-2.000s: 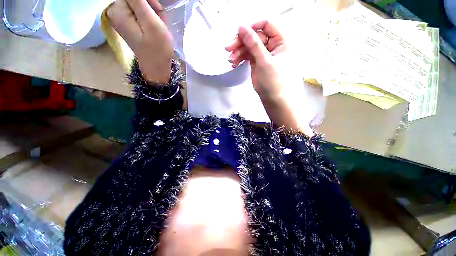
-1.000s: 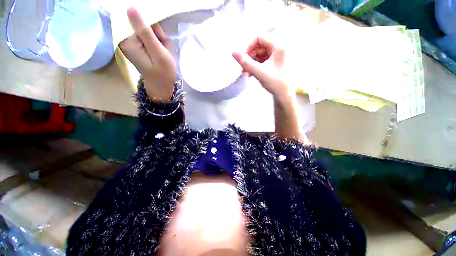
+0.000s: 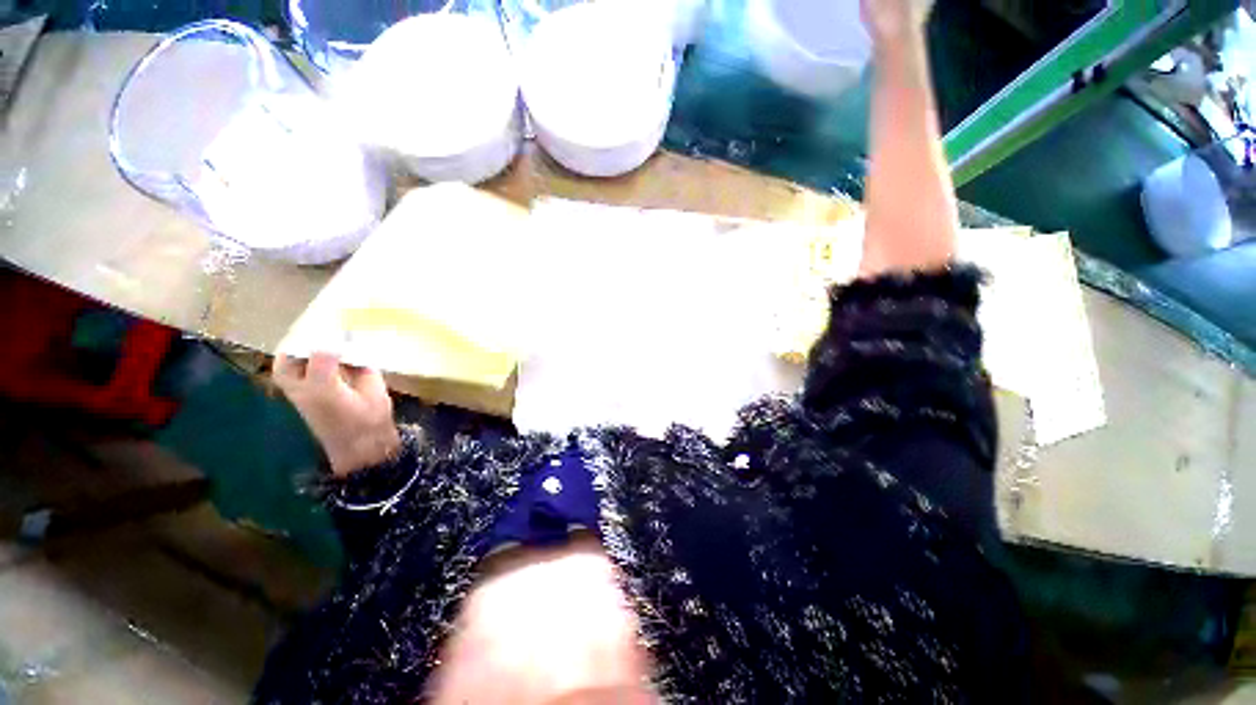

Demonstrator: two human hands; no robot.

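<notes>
A pale yellow-white label sheet (image 3: 434,282) lies over the table's front edge at left, its print washed out. My left hand (image 3: 338,402) grips its lower left corner. My right hand (image 3: 895,14) is stretched far forward and cut off by the top edge, beside a blurred white container (image 3: 815,39); its fingers are mostly hidden, so any hold cannot be told. An overexposed white work pad (image 3: 627,393) lies in front of me, with no container on it.
White containers stand at the back left (image 3: 599,90), one with a clear hoop (image 3: 117,138). More label sheets (image 3: 1068,331) lie at right, partly behind my right sleeve. A green metal bar (image 3: 1033,103) runs diagonally at upper right. A red shape (image 3: 83,351) is under the table.
The white container has left the pad. My right hand has reached far forward to the top edge. My left hand has moved down towards me, with the sheet now lying on the table.
</notes>
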